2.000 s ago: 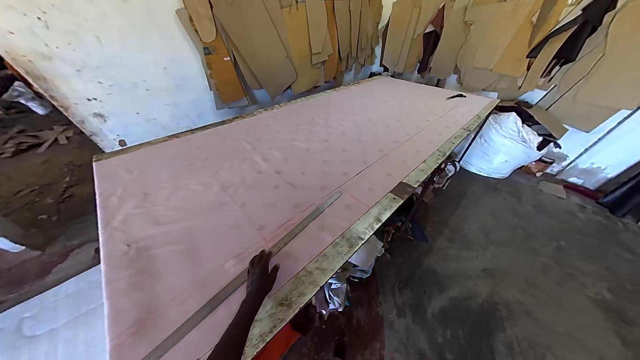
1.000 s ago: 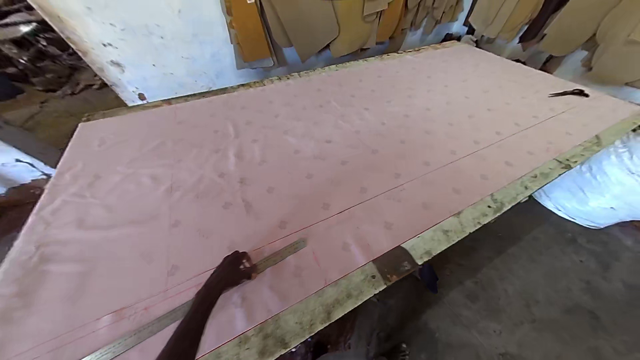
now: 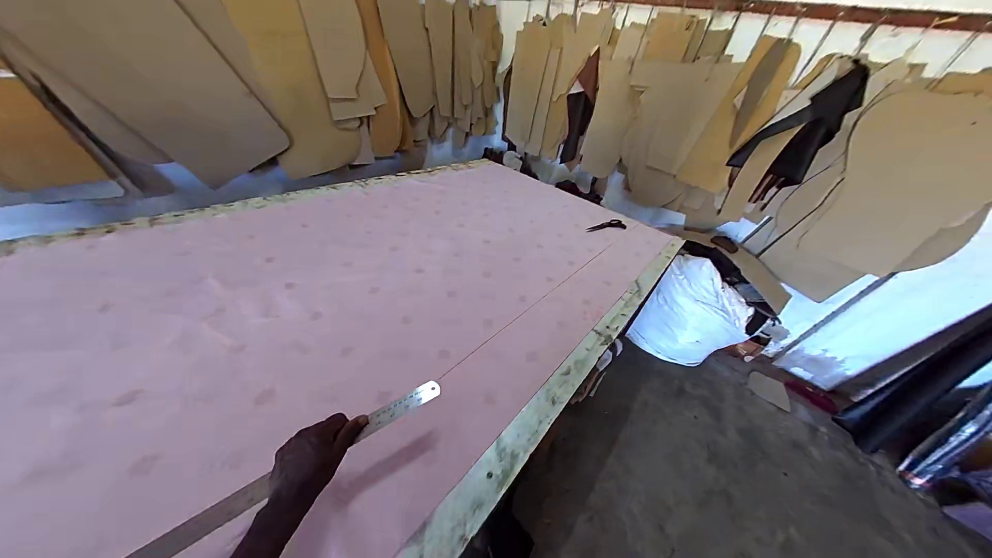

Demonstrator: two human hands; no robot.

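Observation:
My left hand [image 3: 311, 457] reaches in from the lower left and grips a long metal ruler [image 3: 399, 406], a short way back from its rounded far end. That end has a small hole and lies at a thin reddish line [image 3: 521, 310] that runs along pale pink spotted fabric [image 3: 372, 310]. The near part of the ruler passes beneath the hand toward the lower left and out of view. Black-handled scissors [image 3: 607, 225] rest on the fabric toward the far right corner, well away from the hand. My right hand is not in view.
The worktable's stained edge [image 3: 542, 411] borders the fabric on the right. A stuffed white sack [image 3: 690, 310] stands by the far right corner on the concrete floor [image 3: 682, 457]. Many cardboard patterns [image 3: 666, 116] hang along the walls. Dark rolled material [image 3: 914, 380] lies at the right.
Less of the ruler shows beyond my left hand than two seconds ago. Its far end now meets the reddish line; one second ago it lay beside it. The view has turned right.

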